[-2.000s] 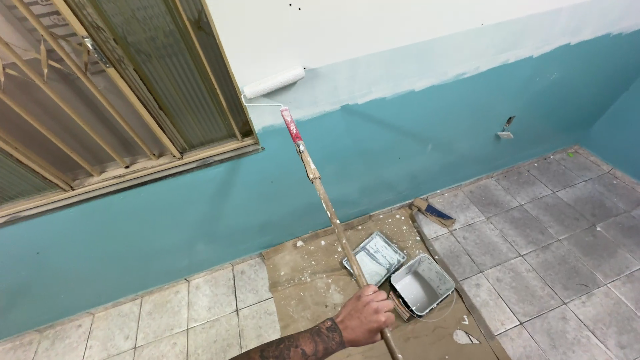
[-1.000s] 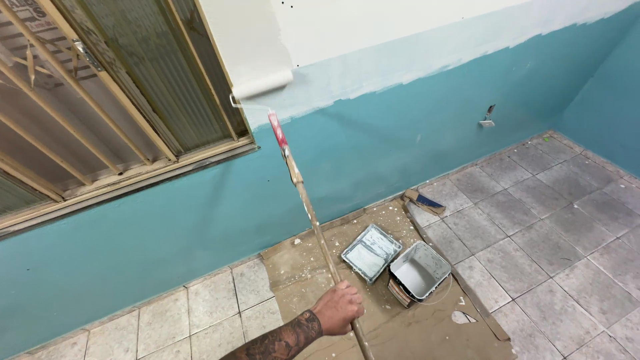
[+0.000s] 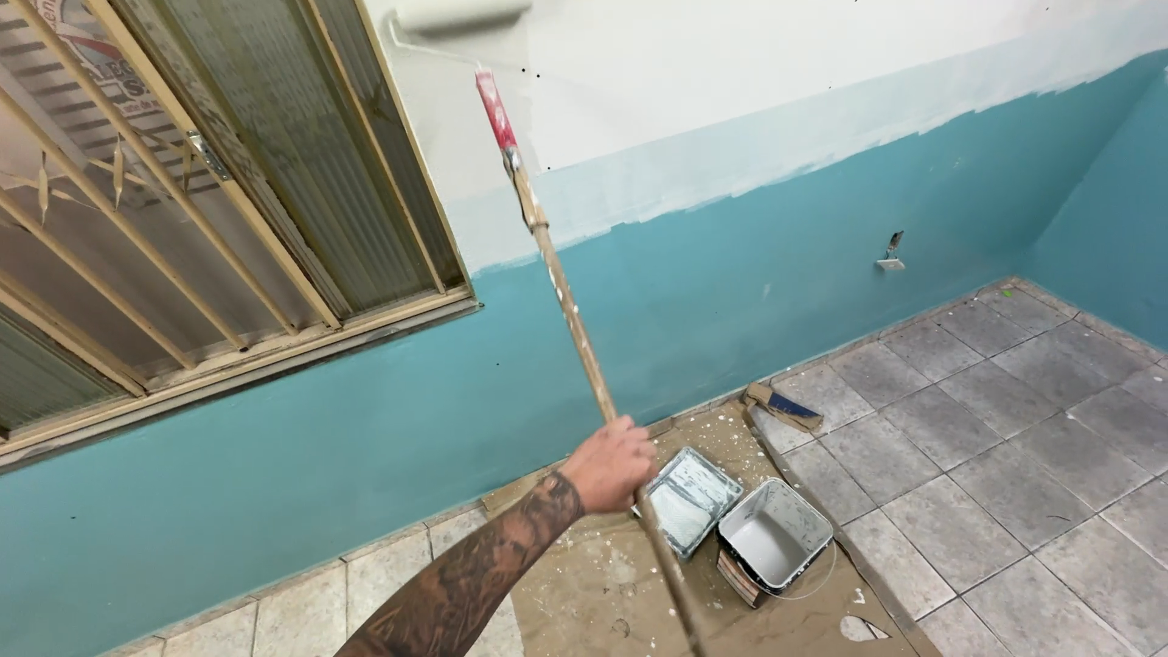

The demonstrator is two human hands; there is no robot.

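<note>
My left hand (image 3: 610, 467), at the end of a tattooed forearm, is closed around a paint-spattered wooden extension pole (image 3: 584, 342). The pole slants up and left to a paint roller (image 3: 465, 13) with a red handle (image 3: 494, 108), its sleeve against the white upper wall beside the window and cut off by the top edge of view. Below, the pole runs out of the bottom edge. My right hand is out of view. A paint tray (image 3: 690, 500) streaked with light paint lies just right of my left hand, and a bucket (image 3: 776, 534) of light paint stands beside it.
A barred window (image 3: 274, 164) with a cream frame is at the left. The lower wall (image 3: 301, 465) is teal. Spattered brown paper (image 3: 593, 593) covers part of the tiled floor (image 3: 985, 456). A blue and brown object (image 3: 785, 407) lies near the wall, below an outlet (image 3: 891, 263).
The roller has moved up the wall along the window's right side, from near its lower corner. My left hand stays closed on the pole.
</note>
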